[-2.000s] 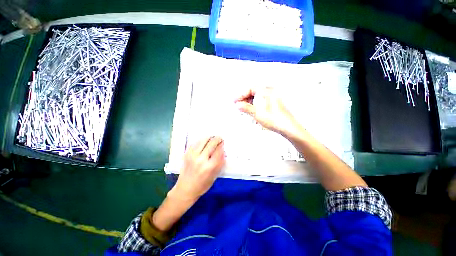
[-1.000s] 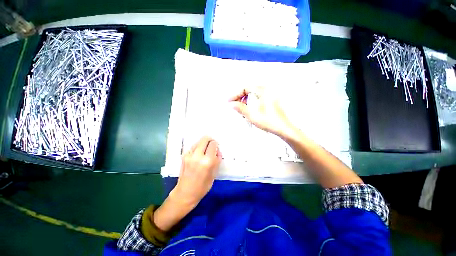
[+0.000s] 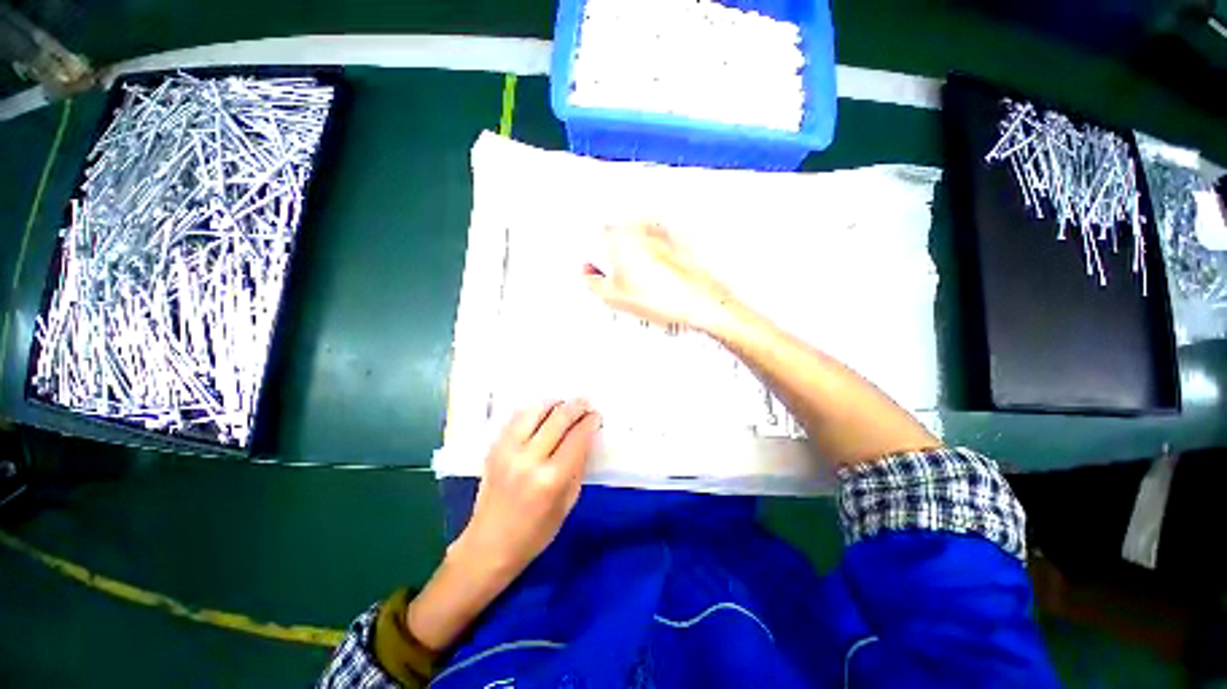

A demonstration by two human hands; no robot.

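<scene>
A white sheet [image 3: 848, 310] lies in front of me, overexposed, with thin dark marks on its middle and lower part. My right hand [image 3: 659, 279] is over the sheet's middle, fingers pointing left and bent together; what is between them is too bright to tell. My left hand [image 3: 538, 464] rests at the sheet's lower left edge, thumb and fingers close together; anything held there cannot be made out. A blue bin [image 3: 693, 140] heaped with small white pieces [image 3: 686, 61] stands just beyond the sheet.
A black tray [image 3: 299, 256] full of silver rods [image 3: 175, 242] lies at the left. Another black tray [image 3: 1076, 330] at the right has a fanned pile of rods [image 3: 1076, 175] at its far end. A clear bag [image 3: 1195, 236] of parts lies beside it at the far right.
My right hand has moved a little to the left over the sheet, uncovering dark marks below it. My left hand has moved slightly down towards the near edge.
</scene>
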